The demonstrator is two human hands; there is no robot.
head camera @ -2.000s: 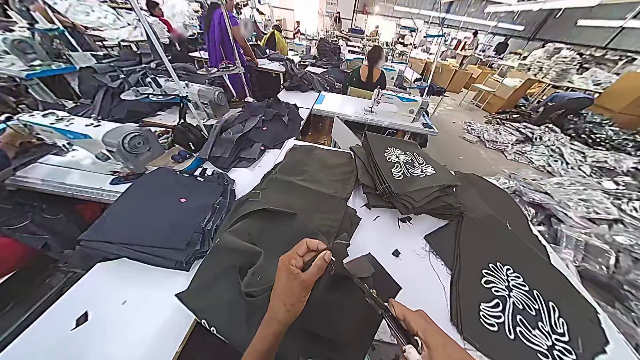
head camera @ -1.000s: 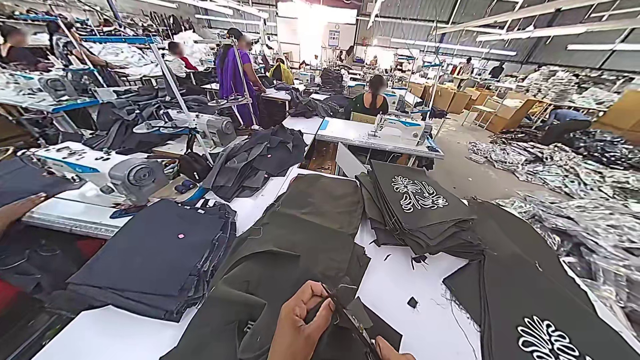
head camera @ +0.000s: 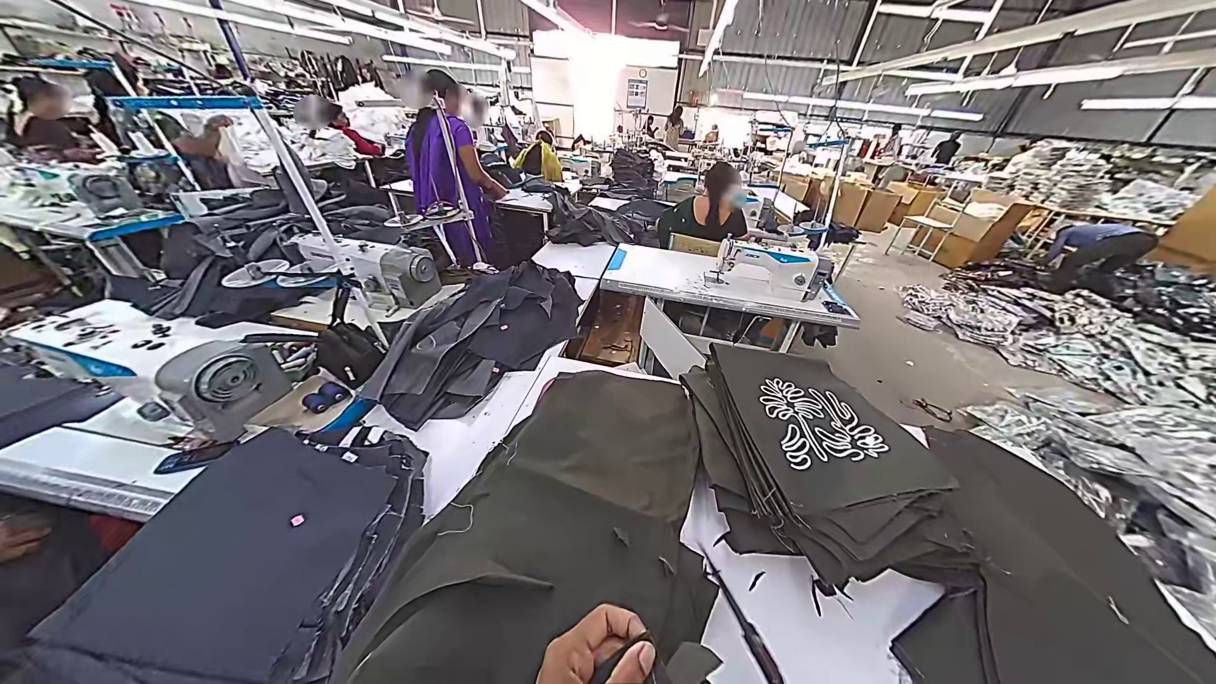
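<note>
My left hand (head camera: pixel 598 648) is at the bottom centre, thumb and finger pinched on an edge of dark cloth. Under and beyond it, a long dark olive fabric piece (head camera: pixel 570 513) lies over the white table. Scissors (head camera: pixel 746 617), dark and slim, point up and away just right of that hand; their handles are cut off by the lower edge. My right hand is out of view. A stack of dark panels (head camera: pixel 826 427), the top one with white floral embroidery, sits to the right. Another dark fabric piece (head camera: pixel 1064 570) spreads beside it.
Folded navy panels (head camera: pixel 228 541) lie at left, near a sewing machine (head camera: pixel 171 366). A heap of dark cut pieces (head camera: pixel 484 332) is farther back. Another sewing machine (head camera: pixel 774 266) stands ahead, with a seated person (head camera: pixel 708 214) behind it. Fabric piles (head camera: pixel 1064 323) cover the floor at right.
The right hand, seen earlier on the scissors, has left the view. The view has tilted up, so both the left hand and the scissors sit lower in it.
</note>
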